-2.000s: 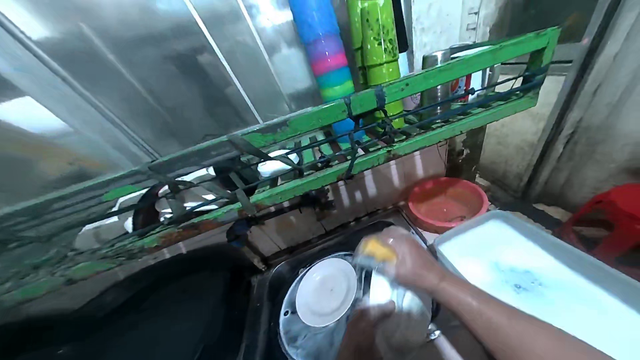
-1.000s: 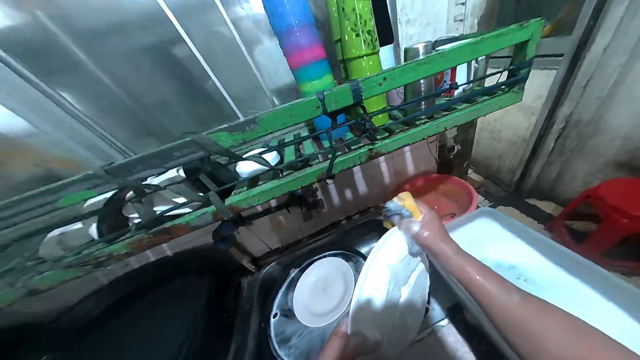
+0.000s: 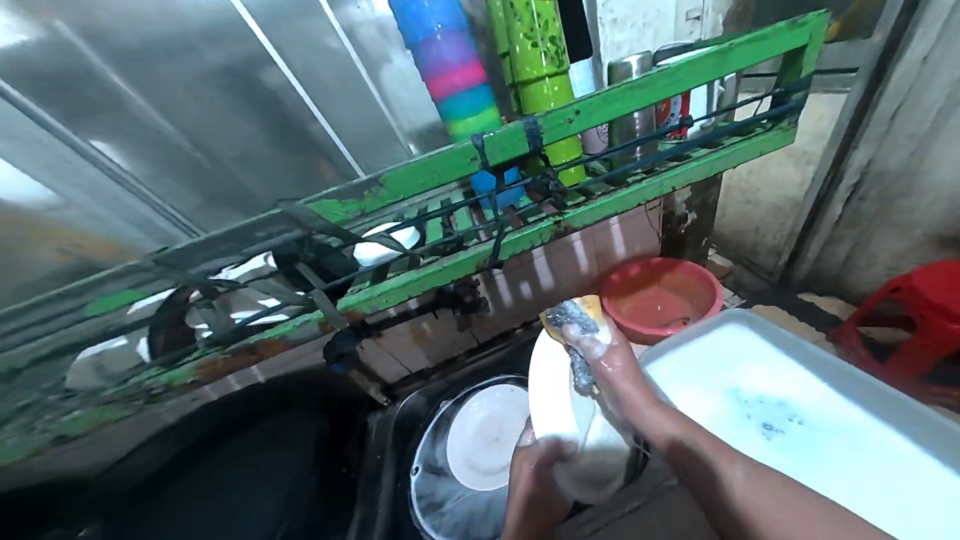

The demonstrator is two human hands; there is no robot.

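A white plate [image 3: 551,386] with suds on it is held tilted over the right part of the sink. My left hand [image 3: 536,476] grips its lower edge. My right hand [image 3: 611,367] holds a yellow and grey sponge [image 3: 574,319] at the plate's upper rim. Left of the hands, a smaller white plate [image 3: 489,437] lies in a round metal basin [image 3: 450,502] inside the dark sink [image 3: 386,457].
A green wooden rack [image 3: 450,281] with stacked plastic cups [image 3: 457,71] runs behind the sink. A red basin [image 3: 660,296], a large tub [image 3: 757,375] of whitish liquid and a red stool [image 3: 911,322] stand right. A big black pan-like vessel [image 3: 225,450] is at left.
The plate in my left hand came into clear view from a blur and has since turned more edge-on. My right hand with the sponge has moved from over the sink to the plate's upper rim.
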